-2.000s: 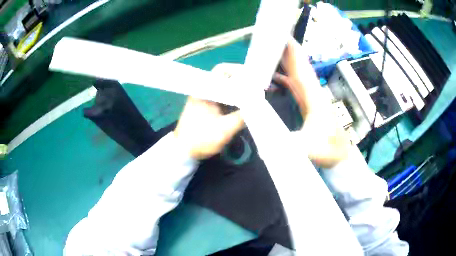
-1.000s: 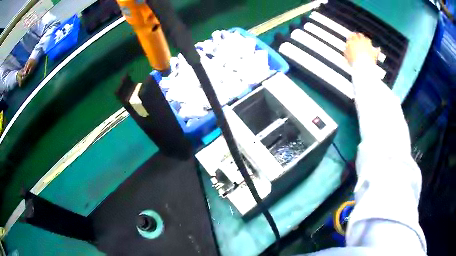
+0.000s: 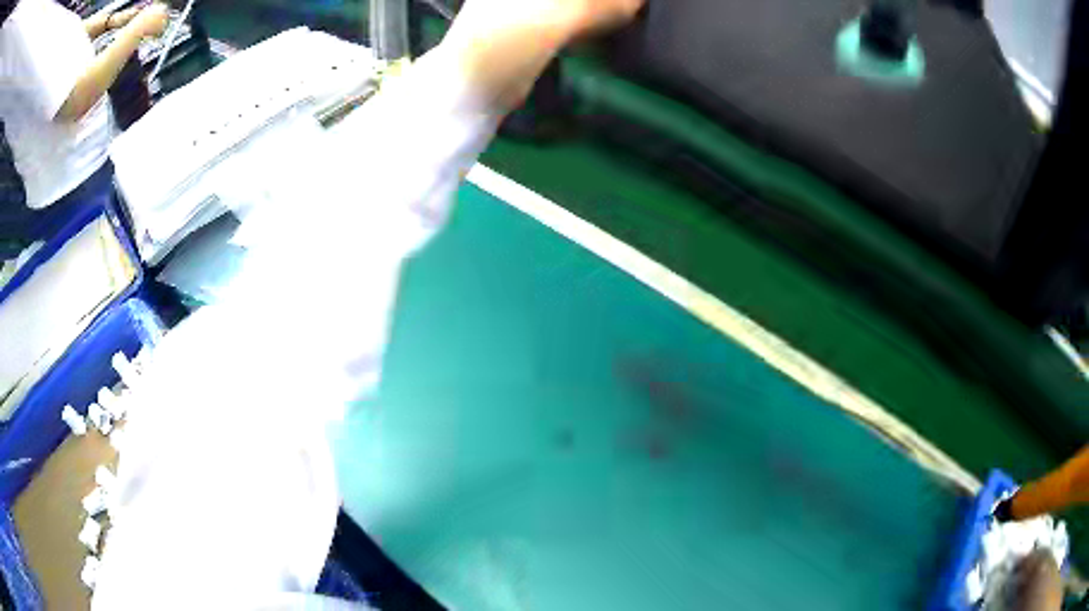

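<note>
A black plate [image 3: 824,107] lies at the top right, over the dark green strip beyond the pale edge. A pale green ring [image 3: 880,54] with a dark centre sits on it. My left hand [image 3: 525,42] is at the top, its blurred fingers at the plate's left end; whether they grip it cannot be told. A skin-coloured part, apparently my right hand [image 3: 1039,587], shows at the bottom right over small white fittings [image 3: 1009,551] in a blue bin [image 3: 965,555]. It is mostly cut off, and its fingers cannot be made out.
The orange screwdriver [image 3: 1057,487] hangs over the right bin. At left are a blue crate [image 3: 66,388] with white pieces along its lining, another blue tray [image 3: 120,233] and stacked white sheets or parts [image 3: 245,107]. Another person's arm [image 3: 102,72] is at the top left. The green mat [image 3: 645,466] lies in the middle.
The view has swung left, away from the screw feeder and the white legs at right. My left arm has come into view, reaching forward. The right arm that reached to the legs has left that spot.
</note>
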